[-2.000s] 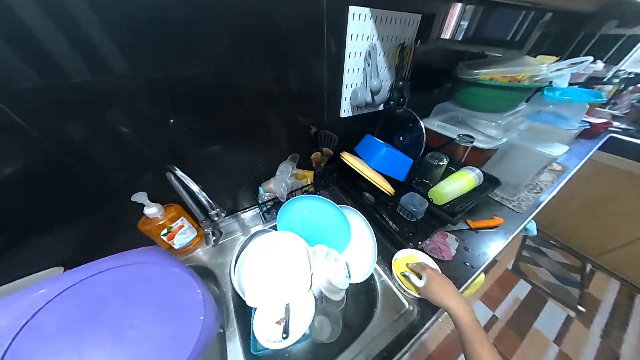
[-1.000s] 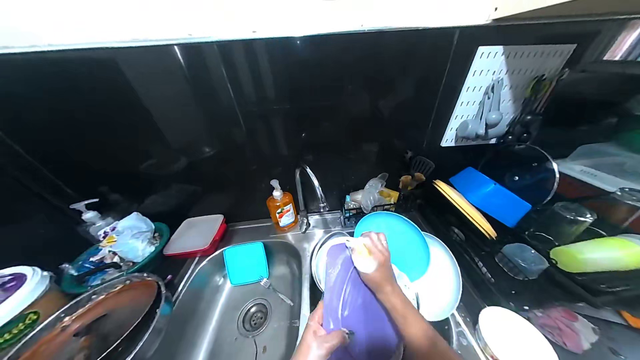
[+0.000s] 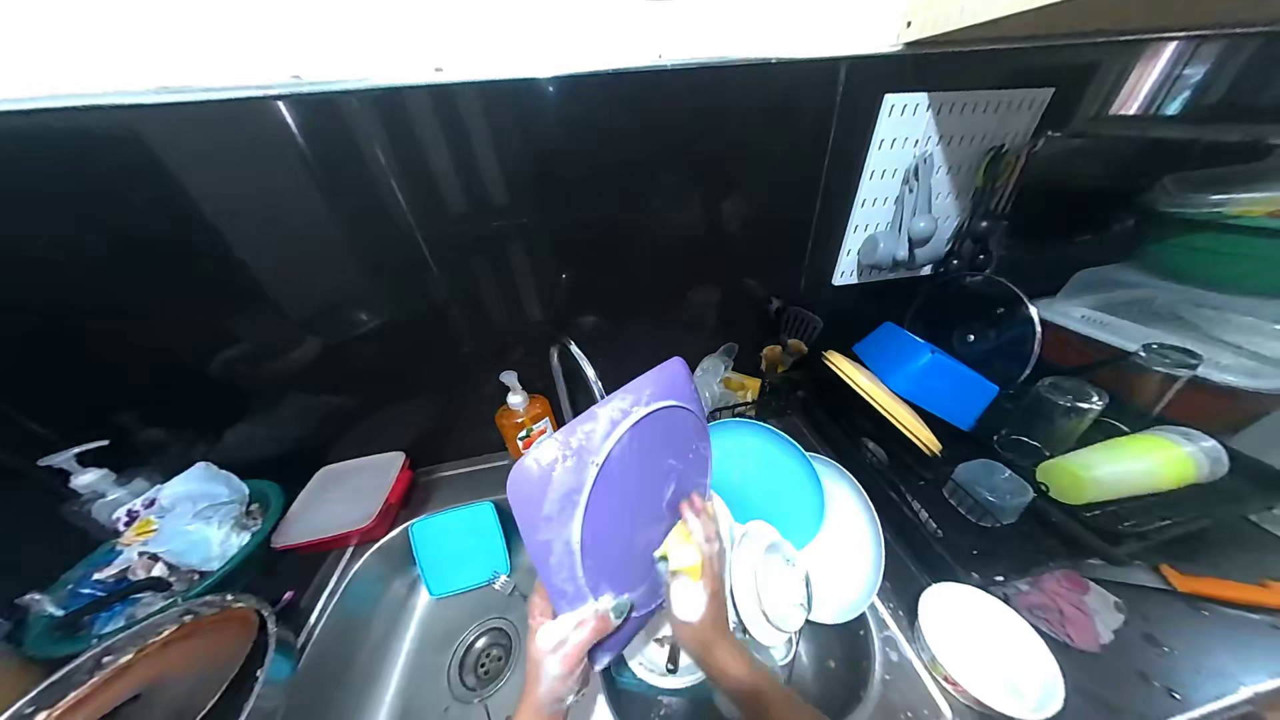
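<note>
A soapy purple plastic basin or lid (image 3: 640,490) is tilted up above the sink divider. My left hand (image 3: 570,640), covered in suds, grips its lower edge. In my right hand (image 3: 700,590) is a yellow sponge (image 3: 682,550), pressed near the right side of the purple piece. Behind it, a blue plate (image 3: 765,480), a white plate (image 3: 850,540) and white bowls (image 3: 770,580) are stacked in the right sink bowl. A teal square lid (image 3: 460,548) and a fork (image 3: 505,585) lie in the left bowl, by the drain (image 3: 485,660).
Behind the sink stand a faucet (image 3: 575,370) and an orange soap bottle (image 3: 524,418). A red container (image 3: 345,500) and a filled green basin (image 3: 240,560) are at left. At right are a white bowl (image 3: 990,650), a pink cloth (image 3: 1065,608), an orange-handled knife (image 3: 1220,588) and a dish rack (image 3: 1130,520).
My right hand was on a bowl at the right two seconds ago; now it holds the sponge at the purple piece. The purple piece has been raised and turned since one second ago.
</note>
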